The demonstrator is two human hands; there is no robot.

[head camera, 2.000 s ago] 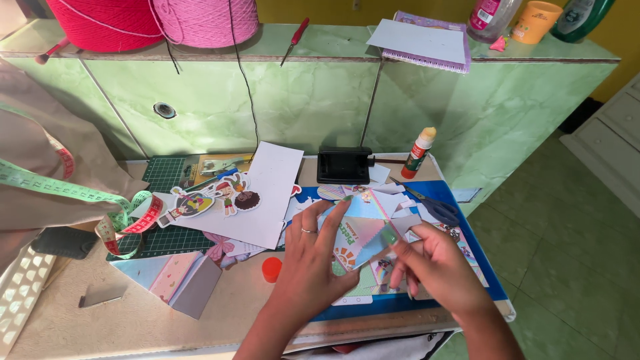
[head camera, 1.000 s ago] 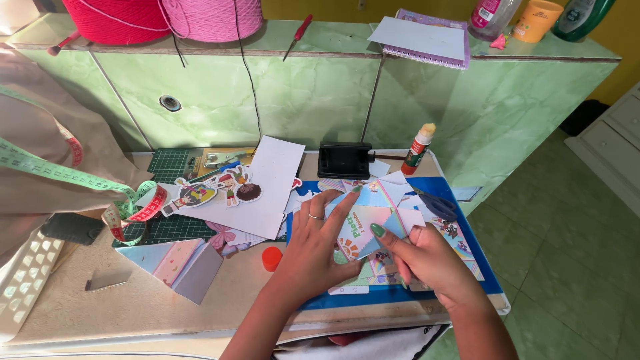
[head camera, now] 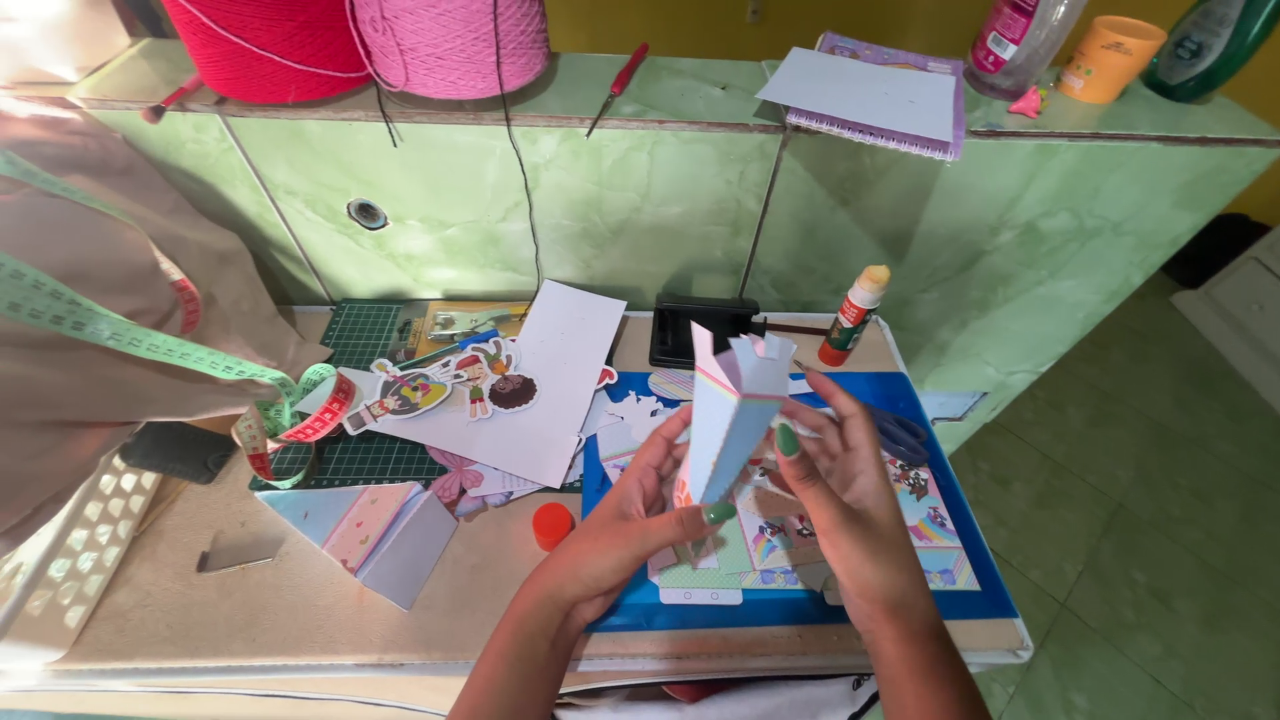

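Between both hands stands a folded paper box (head camera: 738, 430), pastel blue and pink, its cut flaps open at the top. My left hand (head camera: 650, 510) holds its lower left side, thumb across the bottom front. My right hand (head camera: 825, 470) supports it from the right, thumb close to its face. Printed paper pieces (head camera: 785, 540) lie under the hands on a blue mat (head camera: 975, 597). A similar folded paper piece (head camera: 370, 540) rests at the left, with an orange-red cap (head camera: 552, 526) between it and my left wrist. An uncapped glue stick (head camera: 853, 316) stands behind the mat.
Scissors (head camera: 900, 436) lie on the mat's right side. Character cutouts (head camera: 475, 385) and white paper (head camera: 570, 400) overlap a green cutting mat (head camera: 365, 335). A black hole punch (head camera: 700, 330) sits near the tiled wall. A tape measure (head camera: 300, 420) hangs at the left. Yarn cones (head camera: 455, 50) stand on the ledge.
The patterned paper was held flat and low over the mat; now it is raised and opened into a box shape. Both hands have turned to hold it from its two sides.
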